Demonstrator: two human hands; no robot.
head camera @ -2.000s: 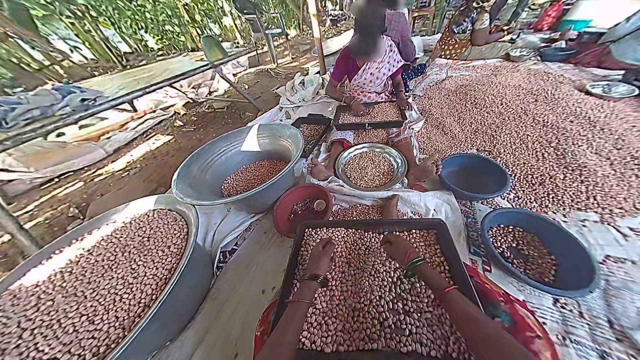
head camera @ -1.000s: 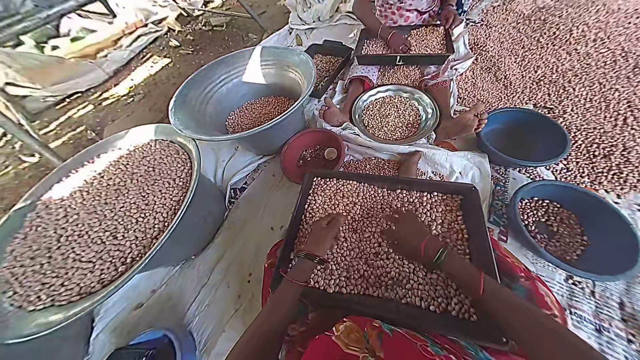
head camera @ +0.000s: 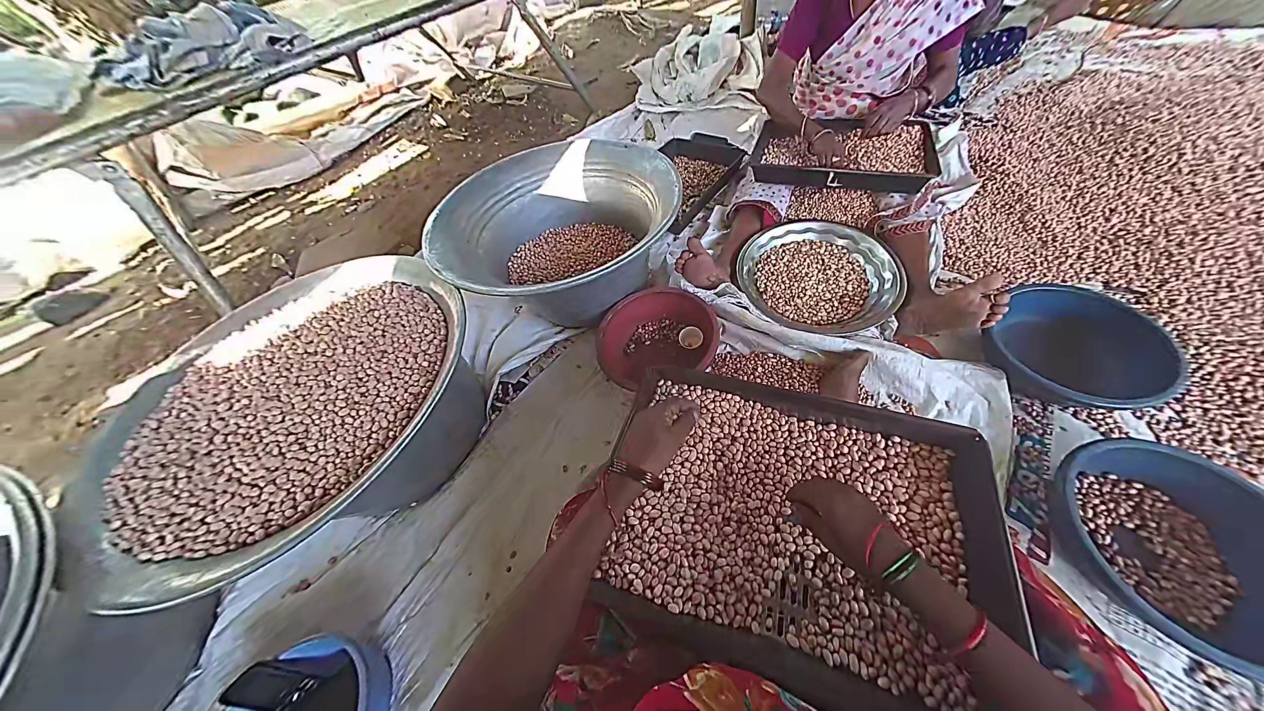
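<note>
A black slotted tray (head camera: 973, 513) lies across my lap, covered with pinkish-brown nuts or seeds (head camera: 741, 474); a few slots show near its front. My left hand (head camera: 660, 434), with dark bangles at the wrist, is curled over the tray's upper left corner; whether anything is in its fingers cannot be made out. My right hand (head camera: 839, 513), wearing red and green bangles, is bent low over the nuts right of the middle, its fingertips at the nuts. Its grasp is unclear. A red bowl (head camera: 617, 346) with dark bits and a small round cup stands just beyond the tray.
Left stand a large metal tub (head camera: 459, 395) heaped with nuts and a second metal tub (head camera: 444, 212). A steel bowl (head camera: 889, 257) of nuts lies ahead, before a seated person (head camera: 869, 59) sorting at another tray. Blue basins (head camera: 1086, 346) stand right, beside a wide spread of nuts (head camera: 1116, 178).
My left hand has moved to the tray's upper left corner, and my right hand has drawn nearer to me over the nuts. Slots now show near the tray's front. The view has shifted.
</note>
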